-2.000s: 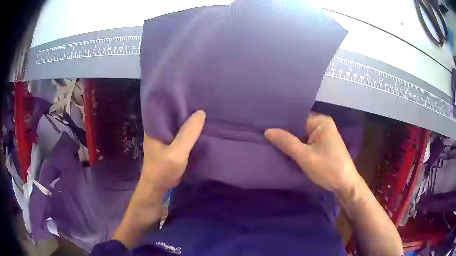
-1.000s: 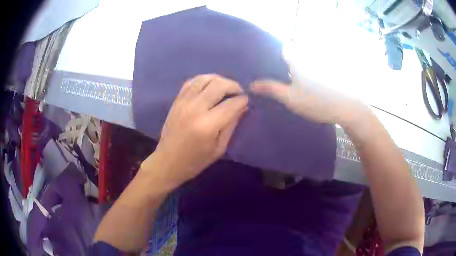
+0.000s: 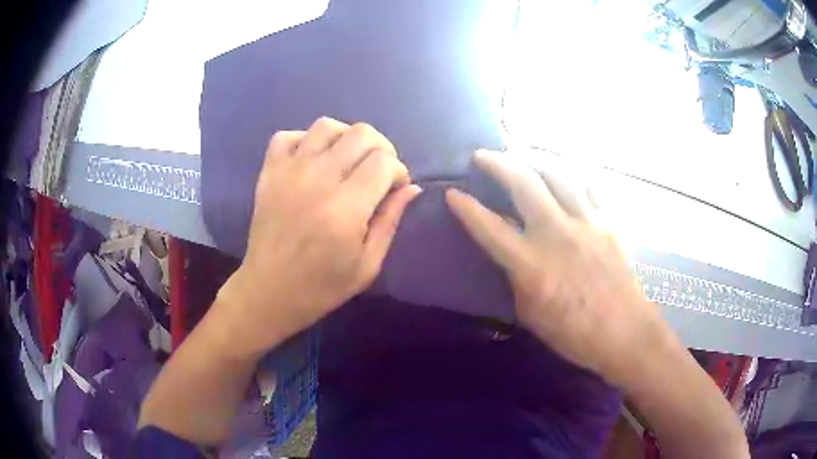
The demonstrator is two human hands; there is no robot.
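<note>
A purple garment panel lies over the front edge of the white table, its near part hanging toward the lap. A short dark line, the pocket slit, runs across it between my hands. My left hand is on the panel with curled fingers, its thumb and index finger pinching the cloth at the slit's left end. My right hand rests on the panel at the slit's right end, thumb and fingers spread around it. The far right part of the panel is washed out by glare.
A grey ruler strip edges the white table. Scissors with brown looped handles lie at the right, near machine parts. A pale cloth piece is at the upper left. Red crates with purple scraps stand below.
The panel has turned and shifted, and its slit now shows between the hands. My right hand has moved nearer to me and lies flatter on the cloth. My left hand still pinches the cloth.
</note>
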